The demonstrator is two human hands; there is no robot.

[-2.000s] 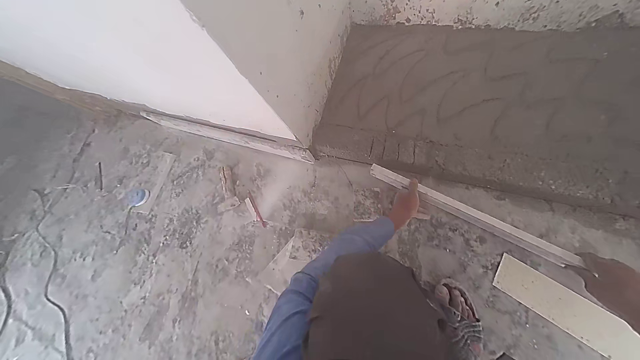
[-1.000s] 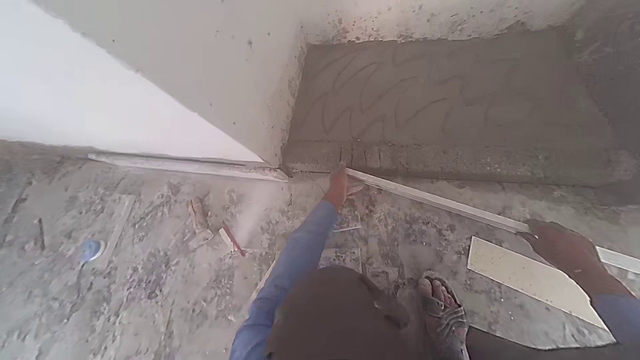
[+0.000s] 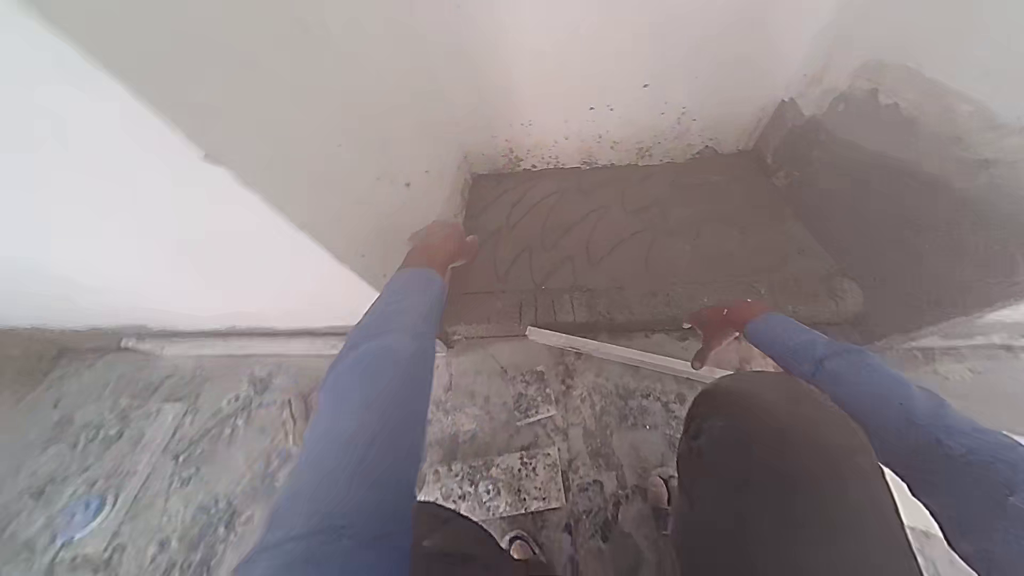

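Observation:
My left hand (image 3: 442, 245) is at the side wall, by the left edge of a low ledge of grey mortar (image 3: 624, 232); nothing shows in it. My right hand (image 3: 726, 326) hovers or rests at the ledge's front edge, fingers apart, close above a pale straight strip (image 3: 616, 352). That strip lies slanting on the floor before the ledge, its right end hidden behind my knee. Curved grooves mark the mortar's top, and a few short lines cut its front edge.
Another pale strip (image 3: 240, 346) runs along the foot of the white wall (image 3: 160, 200). A flat speckled piece (image 3: 500, 482) lies between my feet. A blue round thing (image 3: 82, 516) is at lower left. Dark mortar (image 3: 904, 192) coats the right wall.
Both hands have let go of the pale strip, which they held at two places earlier. My left hand has moved up to the side wall. The view has shifted closer to the ledge.

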